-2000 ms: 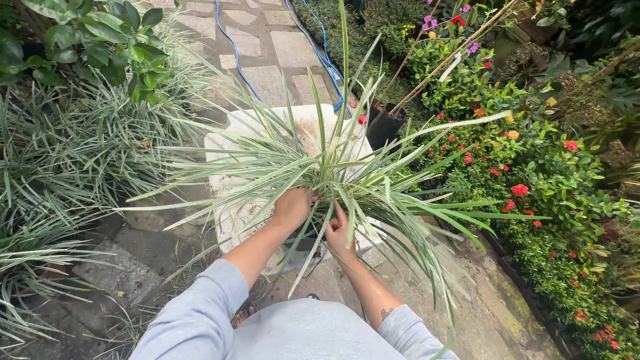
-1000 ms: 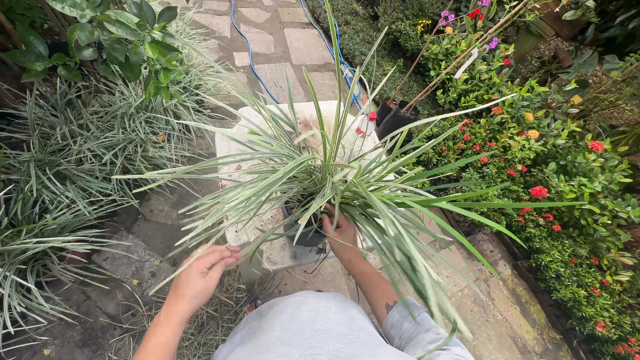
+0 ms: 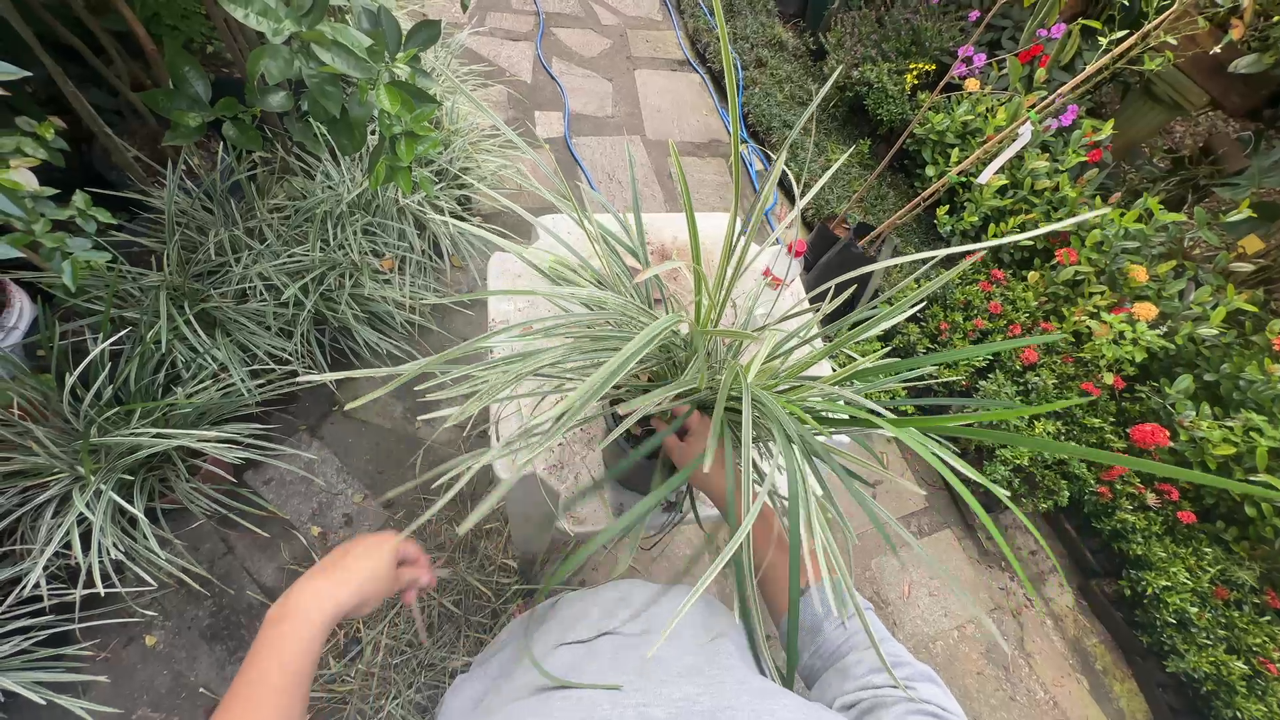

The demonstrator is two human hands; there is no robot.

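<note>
A potted plant with long, green-and-white striped leaves stands on a soil-specked white plastic stool or small table. Its dark pot shows partly beneath the leaves. My right hand reaches in among the leaf bases at the pot's rim; leaves cover part of it, and whether the fingers grip anything cannot be told. Off to the left of the stool, my left hand is held low with curled fingers, and a thin, blurred, dry-looking leaf hangs from them.
Cut dry leaves lie heaped on the paving below my left hand. More striped plants grow at the left. Blue hoses run along the stone path. Black plant bags and red-flowered shrubs line the right.
My left hand was at the plant's base two seconds ago, then came out to the lower left, and is now lower over the heap. My right hand has stayed at the plant's base.
</note>
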